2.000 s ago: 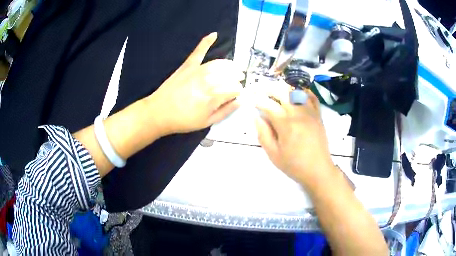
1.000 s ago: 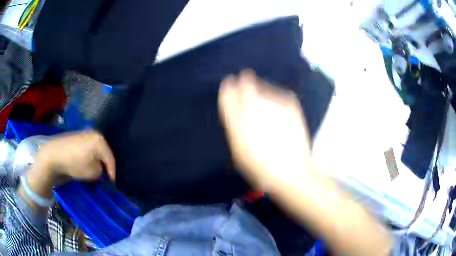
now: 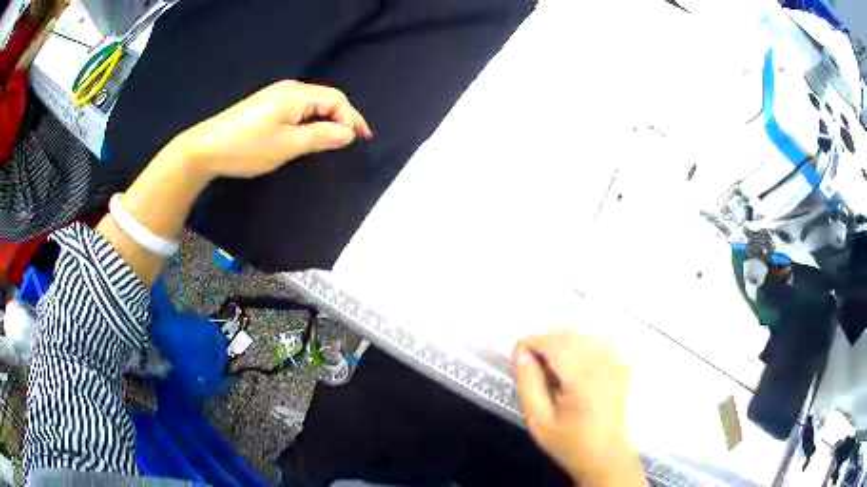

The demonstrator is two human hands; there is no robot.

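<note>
Black cloth (image 3: 285, 209) lies over the left part of the white table, one edge running diagonally across it. My left hand (image 3: 276, 128) is over this cloth, fingers curled and fingertips low near its surface; whether they pinch it I cannot tell. My right hand (image 3: 580, 399) is at the table's front edge, loosely curled, with a gap between thumb and fingers and nothing visible in it. The sewing machine's white head with a blue stripe (image 3: 784, 143) is at the upper right, away from both hands. No cloth shows under its needle area.
Scissors with yellow and green handles (image 3: 98, 76) lie at upper left. A black phone-like rectangle (image 3: 784, 385), black scraps (image 3: 808, 304) and a tan label (image 3: 729, 422) are at right. A ruler scale (image 3: 418, 350) lines the front edge. Blue plastic (image 3: 195, 347) and more black cloth (image 3: 409, 428) are below.
The black piece in front of me has gone from the table's middle. My left hand has moved up from the blue bin to the cloth at left. My right hand has moved down to the front edge.
</note>
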